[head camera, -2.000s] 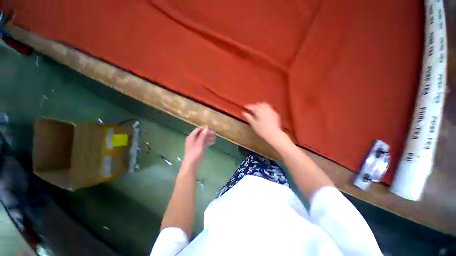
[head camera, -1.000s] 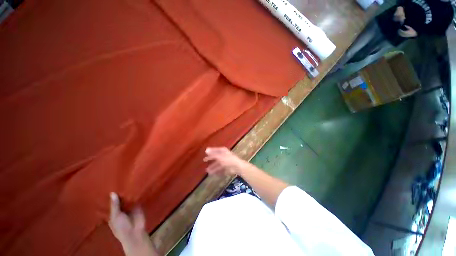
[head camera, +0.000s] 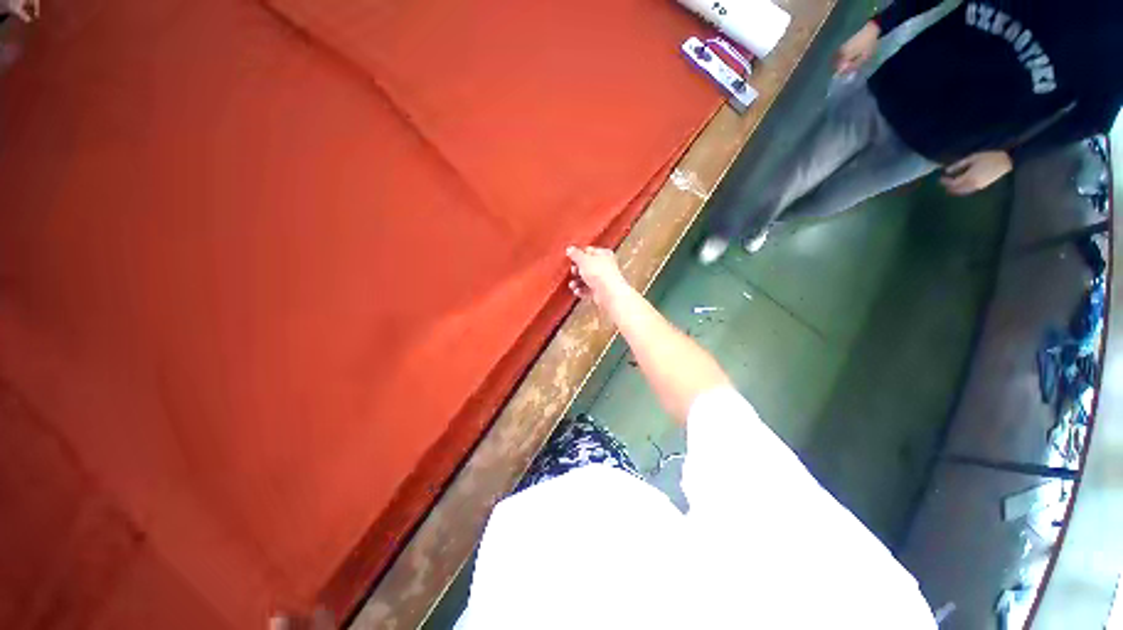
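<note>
Orange-red fabric covers the table, with a long fold running from the upper left toward its near edge. My right hand is at the near edge of the fabric, with thumb and fingertips pinched on the edge of the top ply. My left hand is mostly cut off by the bottom edge of the picture, with only blurred fingers showing against the fabric; its grip cannot be told. A small silver clamp or weight lies at the fabric's corner, beside the end of a white printed roll.
The worn wooden table edge runs diagonally beside the cloth. A person in a dark printed top stands on the green floor past the table edge. Part of another hand shows at the top left corner.
My right hand has moved along the edge toward the clamp and now pinches the fabric. My left hand has dropped toward the bottom edge. The bunched cloth lies flatter. The person has come nearer.
</note>
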